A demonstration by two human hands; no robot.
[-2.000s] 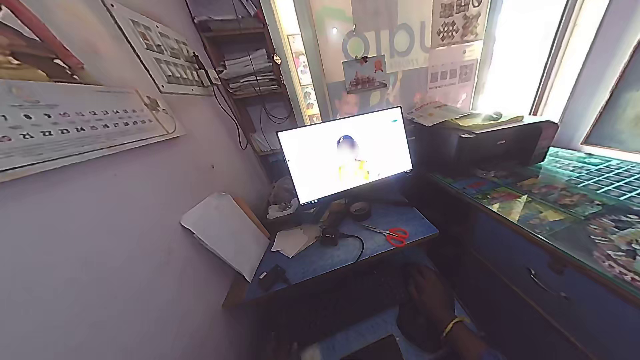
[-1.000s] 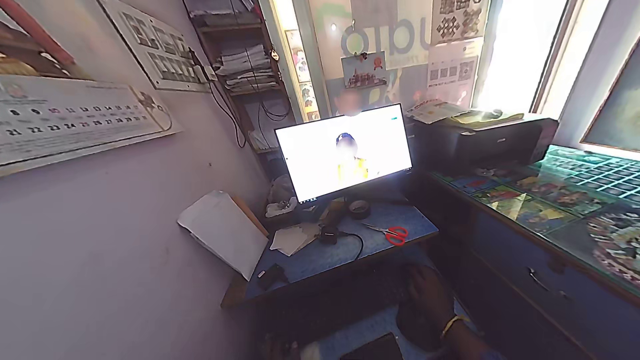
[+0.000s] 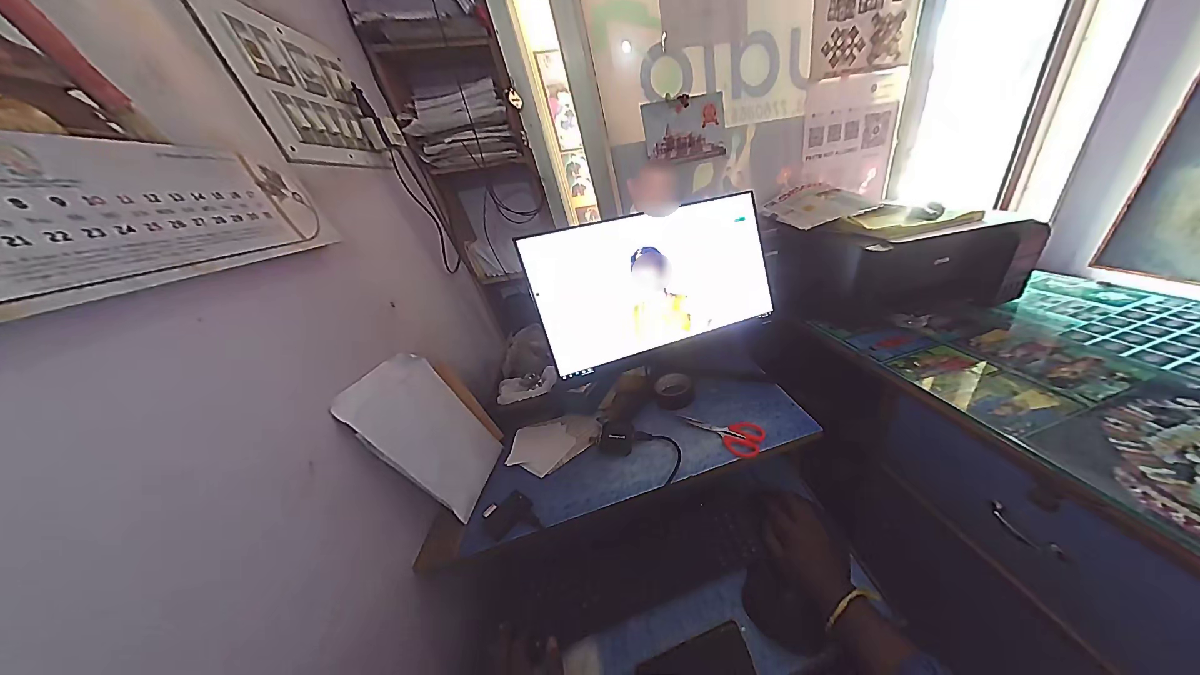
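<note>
My right hand [image 3: 802, 544], with a yellow band at the wrist, rests low on the pull-out shelf over a dark mouse pad [image 3: 778, 605]; whether a mouse lies under the palm is too dark to see. My left hand [image 3: 530, 652] shows dimly at the bottom edge, near the front of a dark keyboard [image 3: 619, 562]. A lit monitor [image 3: 656, 281] shows a picture of a person on white. Red-handled scissors [image 3: 741, 439], a roll of tape [image 3: 674, 390] and a black adapter with a cable [image 3: 617, 438] lie on the blue desk [image 3: 600, 487].
A white envelope [image 3: 422, 431] leans on the left wall. Papers [image 3: 553, 443] and a small black object [image 3: 509, 514] lie nearby. A black printer [image 3: 937, 258] stands at the right, behind a glass-topped counter [image 3: 1012, 375] with a drawer. A dark flat object [image 3: 698, 652] lies between my hands.
</note>
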